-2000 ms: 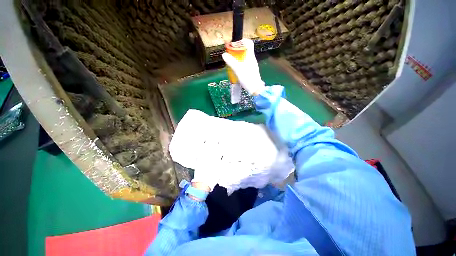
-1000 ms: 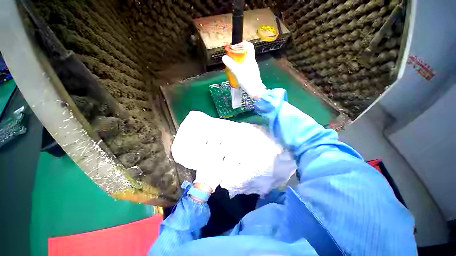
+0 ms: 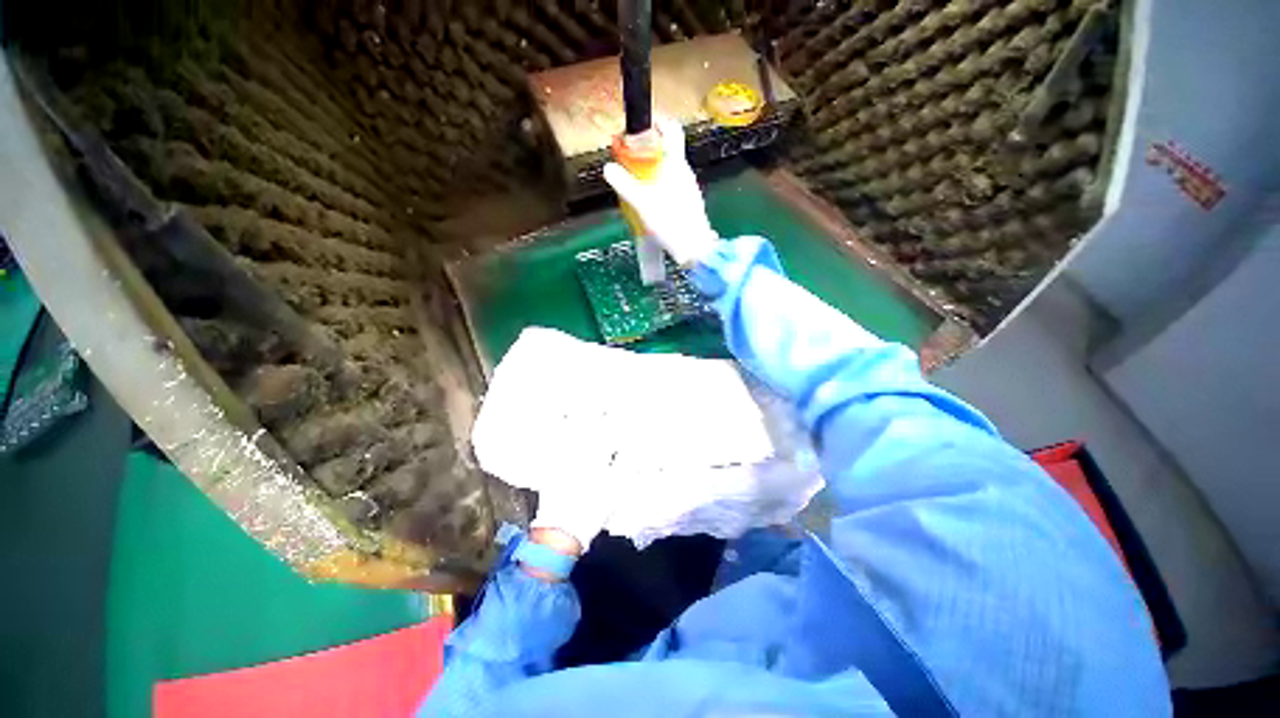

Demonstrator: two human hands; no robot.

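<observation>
A green circuit board (image 3: pixel 618 302) crowded with pale parts lies on the green mat (image 3: pixel 527 288) inside the booth. My right hand (image 3: pixel 668 204), in a white glove, grips the orange-yellow air gun (image 3: pixel 639 157), which hangs from a black hose. Its pale tip points down over the board's right half; I cannot tell if it touches. A large white crumpled cloth bundle (image 3: pixel 625 421) lies at the booth's front edge. My left hand (image 3: pixel 573 508), white-gloved with a blue wrist band, is against its lower left part. Its fingers merge with the white bundle, so its grip is unclear.
Dark bumpy foam (image 3: pixel 295 253) lines the booth. A tan-topped box (image 3: pixel 639 91) with a yellow round label stands at the rear. The booth's pale rim (image 3: pixel 169 386) curves at left. A red mat (image 3: pixel 309 671) lies lower left, a circuit board (image 3: pixel 49 393) far left, a red-and-black item (image 3: pixel 1088 491) right.
My right hand and the air gun have moved slightly left and up over the board. The view has shifted a little, showing more of the red-and-black item. My left hand stays at the bundle.
</observation>
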